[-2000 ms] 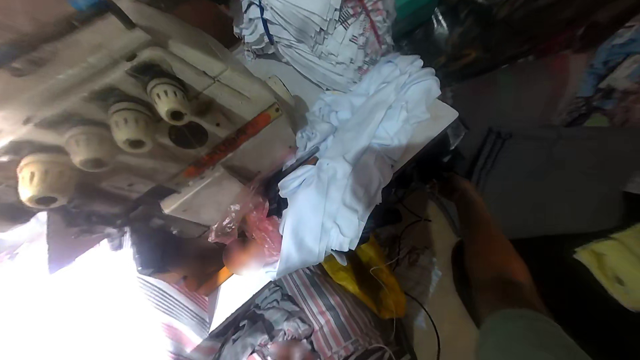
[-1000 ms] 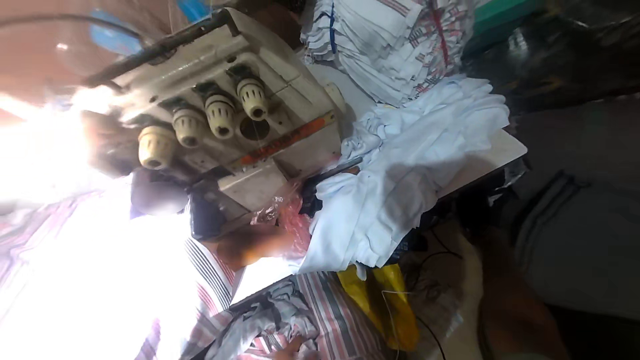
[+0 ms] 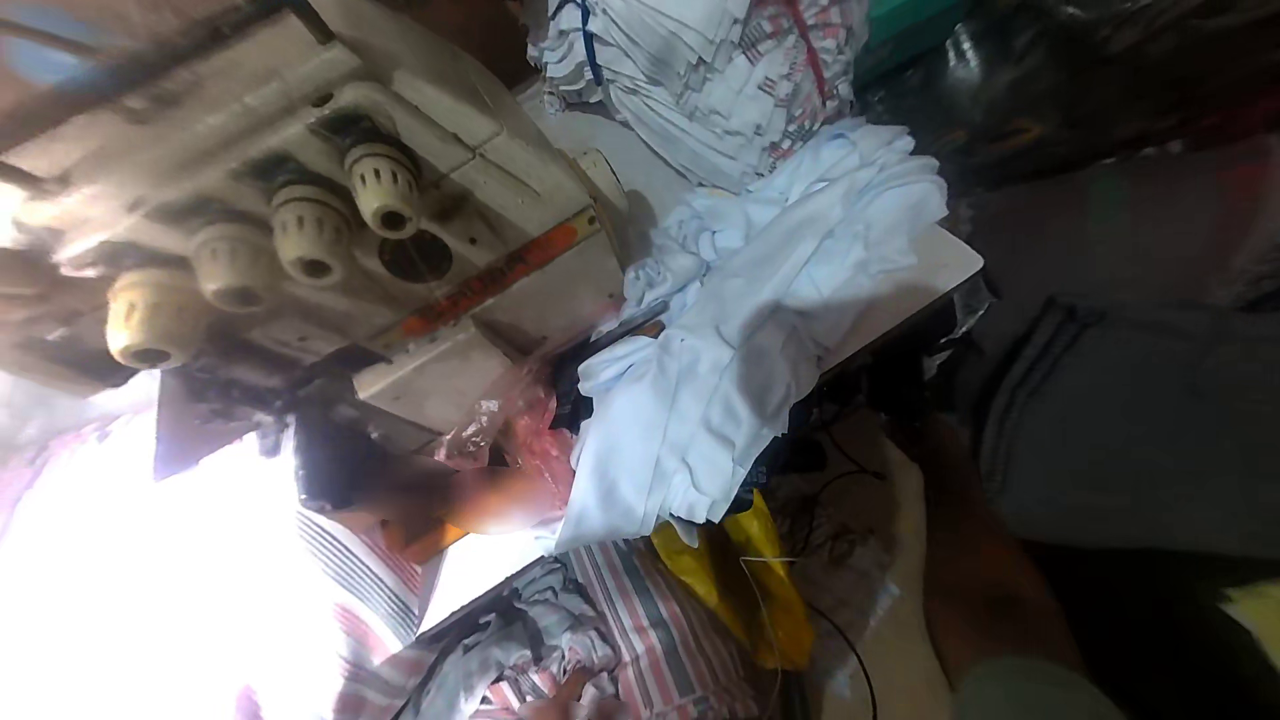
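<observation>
At the bottom edge, a small part of my left hand (image 3: 570, 695) shows against bunched striped cloth (image 3: 650, 620); its grip is not clear. My right forearm reaches up from the lower right, and my right hand (image 3: 905, 425) is in deep shadow below the table edge, its fingers indistinct. Overlapping white fabric pieces (image 3: 700, 400) lie across the white table (image 3: 925, 280) beside an overlock sewing machine (image 3: 480, 190) with cream tension knobs. Pink thin plastic (image 3: 540, 430) lies between the machine and the white pieces. Glare washes out the striped fabric at left.
A tied bundle of white and striped fabric pieces (image 3: 700, 80) stands behind the white ones. Yellow material (image 3: 750, 590) and a thin dark cable (image 3: 860, 650) hang below the table edge. Dark grey cloth (image 3: 1140, 420) lies at right. A blurred orange-brown shape (image 3: 490, 500) is unclear.
The view has shifted and now shows the machine closer. The white fabric pieces remain draped over the table. No hand movement is plain.
</observation>
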